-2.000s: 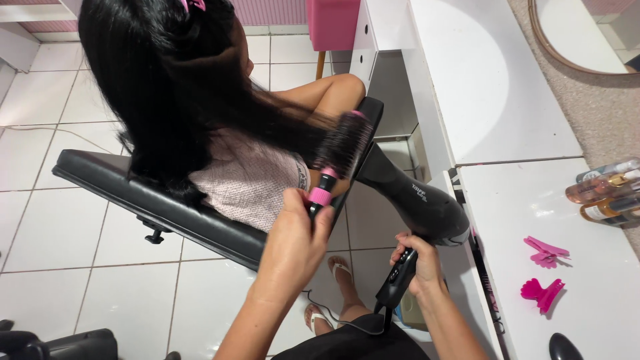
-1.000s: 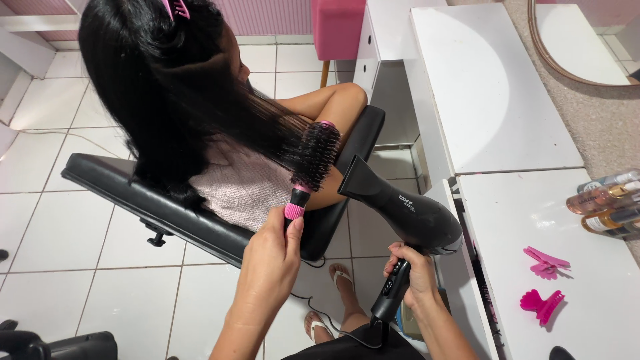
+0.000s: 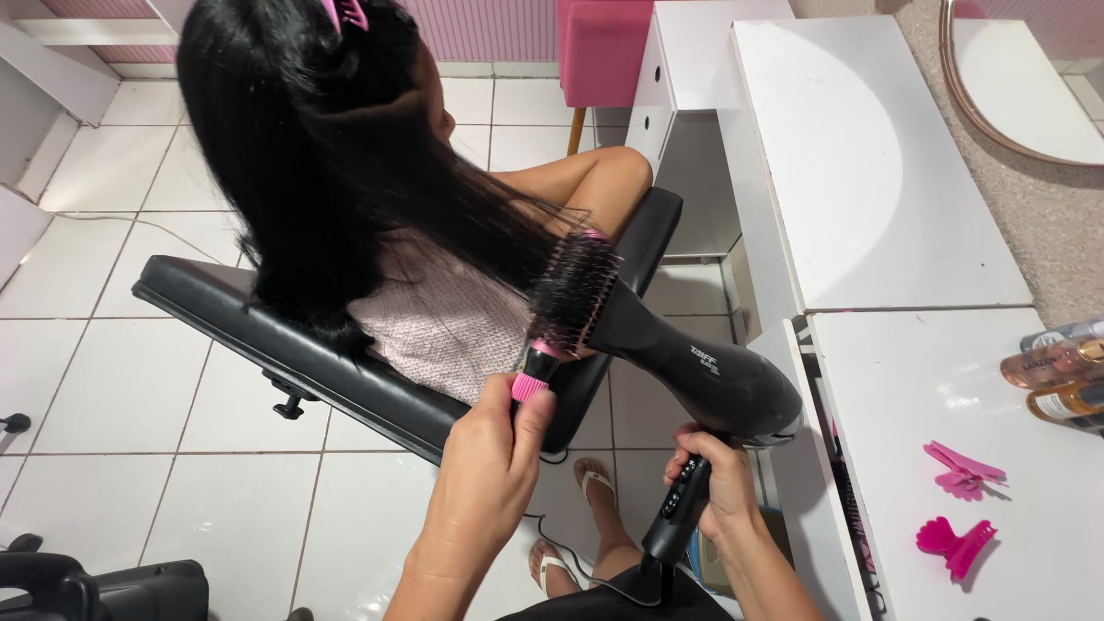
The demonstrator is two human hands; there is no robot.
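My left hand [image 3: 496,448] is closed round the pink and black handle of a round hair brush [image 3: 573,293]. The ends of a section of long black hair [image 3: 466,207] lie on its bristles. The hair belongs to a person seated in a black salon chair [image 3: 293,354], with a pink hair clip [image 3: 347,12] on top of the head. My right hand [image 3: 720,483] grips the handle of a black hair dryer [image 3: 699,362], its nozzle right beside the bristles. Whether the dryer is running I cannot tell.
On the right, a white counter [image 3: 914,379] bears two pink claw clips [image 3: 957,548] and several bottles [image 3: 1048,362]. Below its edge a drawer [image 3: 789,431] stands partly pulled out. A round mirror [image 3: 966,121] is at the upper right. The dryer's cord [image 3: 573,556] hangs near sandalled feet.
One second ago the brush and dryer nozzle were slightly apart; now they are close together. The brush is farther down the hair section, nearer its ends.
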